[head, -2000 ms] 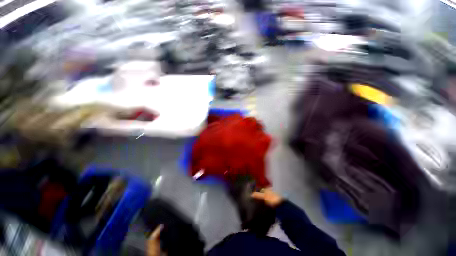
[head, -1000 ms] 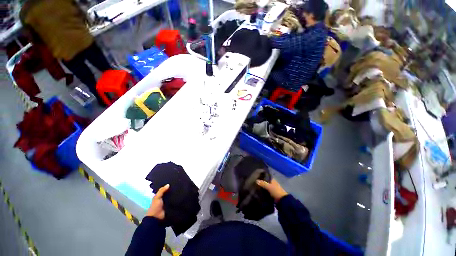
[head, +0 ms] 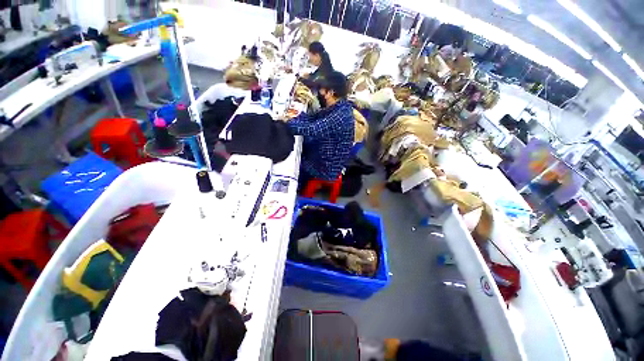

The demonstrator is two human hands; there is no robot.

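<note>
Dark cut pieces [head: 199,326] lie in an uneven heap on the white table at the bottom, by the needle end of the white sewing machine [head: 243,194]. More dark fabric shows at the bottom edge, left of the heap. My right hand [head: 390,348] is small, blurred and cut off at the bottom edge, with a dark sleeve to its right. It is beside a dark seat with a reddish rim [head: 316,337]; whether it holds anything cannot be told. My left hand is not visible.
Red-handled scissors [head: 277,211] lie right of the machine. A blue crate [head: 339,283] of dark and tan pieces stands on the floor. A person in a checked shirt [head: 330,141] sits beyond. A trough [head: 159,171] with green, yellow and red pieces runs along the left.
The view has turned and tilted up. The dark pieces held in both hands a second ago are no longer seen in hand; dark pieces now lie by the machine. My left hand has left view.
</note>
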